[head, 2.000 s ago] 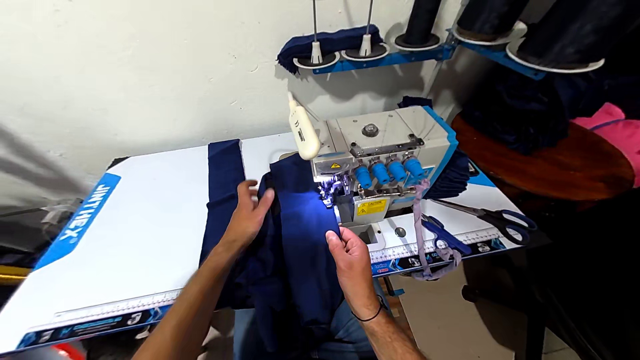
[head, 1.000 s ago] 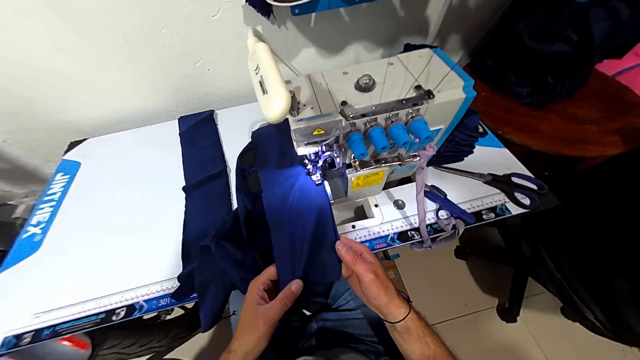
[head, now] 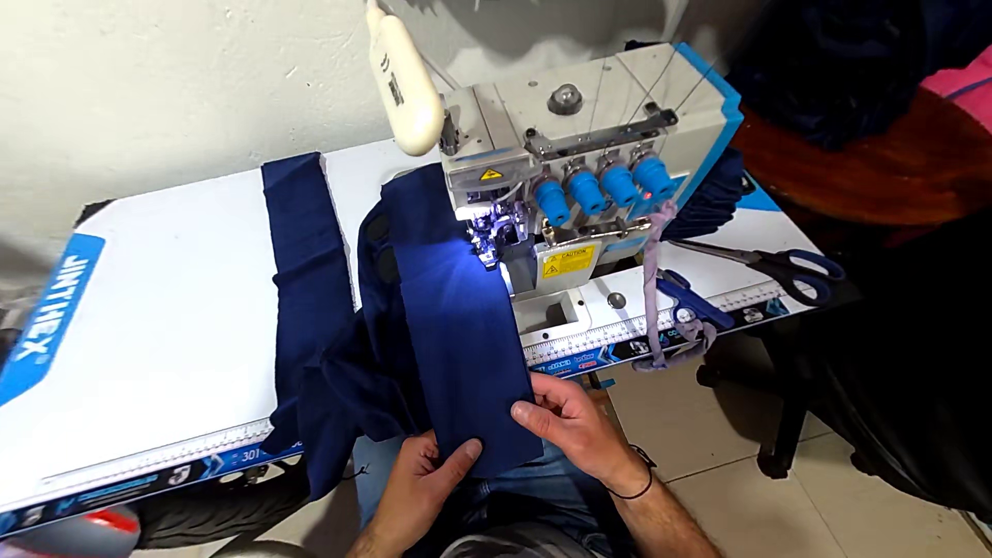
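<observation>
A strip of navy fabric point(head: 465, 333) runs from beside the lit needle area of an overlock sewing machine point(head: 496, 225) down over the table's front edge. My left hand point(head: 430, 480) pinches its lower left part, thumb on top. At the strip's right edge, my right hand point(head: 577, 426) grips the cloth between thumb and fingers, which are partly hidden beneath it. More navy fabric point(head: 310, 256) lies to the left, with a long flat piece and a bunched part that hangs over the front edge.
Large scissors point(head: 775, 267) and small blue-handled snips point(head: 690, 302) lie right of the machine, near a hanging pale lilac strip point(head: 651, 294). A cream lamp point(head: 407, 85) hangs at the machine's left. Folded navy cloth point(head: 709, 198) sits behind; a round wooden stool point(head: 876, 170) stands at right.
My left hand has come down from the fabric on the table to the strip's lower end, where it now holds the cloth. The view has moved closer to the machine.
</observation>
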